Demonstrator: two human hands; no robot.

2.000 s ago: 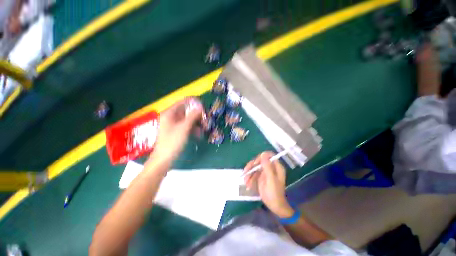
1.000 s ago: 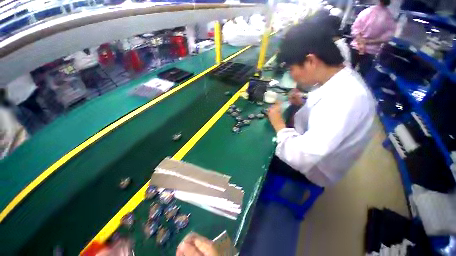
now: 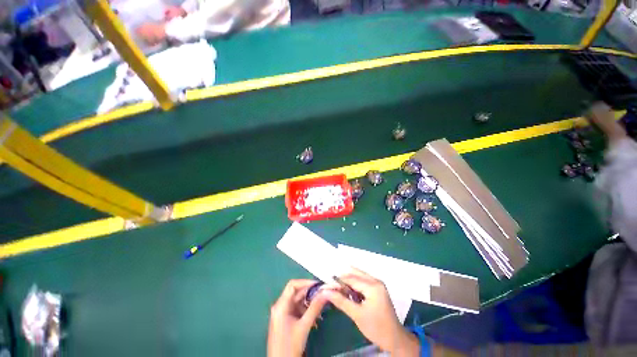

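Observation:
My left hand point(image 3: 292, 317) holds a round electronic unit point(image 3: 314, 293) at the bottom centre. My right hand point(image 3: 367, 307) meets it, fingers against the unit, with a thin dark stick-like thing, perhaps the tweezers point(image 3: 348, 289), between its fingers. White strips point(image 3: 391, 268), one with a grey-brown end, lie under and beyond the hands. Several round units point(image 3: 406, 189) are clustered beyond them. Left of the cluster is the red parts tray point(image 3: 289, 202) with small white parts point(image 3: 321, 200) in it. A stack of strips point(image 3: 475, 202) lies right of the units.
A pen point(image 3: 213, 237) and a shiny silvery bundle point(image 3: 42, 319) lie at left. Units point(image 3: 305, 155) sit on the dark green belt point(image 3: 237, 150). Yellow posts point(image 3: 77, 171) stand at left. A neighbour's arm point(image 3: 611, 132) works at right near other units. A few white bits lie by the tray.
The view has swung back from the neighbour to the bench. My hands are now together over the white strips; two seconds ago my left hand was at the unit cluster.

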